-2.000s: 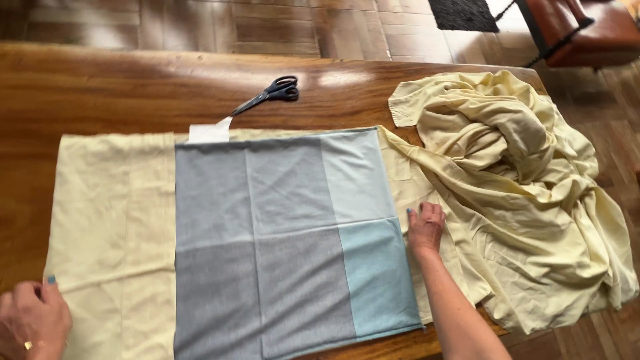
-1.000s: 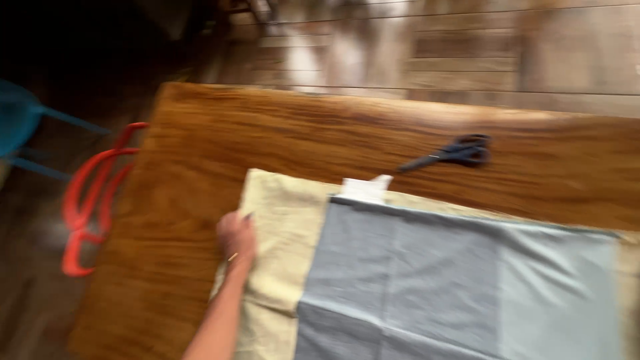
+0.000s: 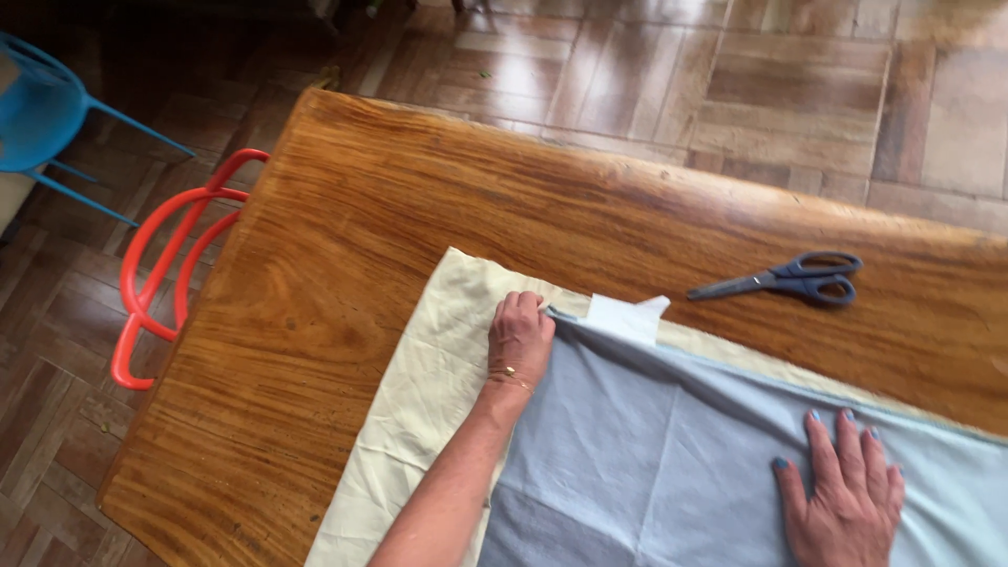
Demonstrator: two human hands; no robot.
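A blue patchwork fabric piece [image 3: 598, 441] lies over a cream cloth [image 3: 425, 378] on the wooden table. My left hand [image 3: 520, 335] pinches the top left corner of the blue fabric, its fingertips partly hidden. My right hand [image 3: 846, 492] lies flat on the blue fabric with its fingers apart. A white tag or paper scrap [image 3: 626, 317] sticks out at the blue fabric's upper edge. Beyond that edge, scissors with dark blue handles [image 3: 787, 278] rest on the wood, blades pointing left.
The wooden table's [image 3: 315, 276] far edge and left edge are in view. A red chair [image 3: 150, 276] stands against its left side. Farther left is a blue chair [image 3: 47, 110] on the tiled floor.
My left hand has moved from the cream cloth's left edge to the blue fabric's corner. My right hand, out of view one second ago, now rests on the blue fabric. The view has shifted left.
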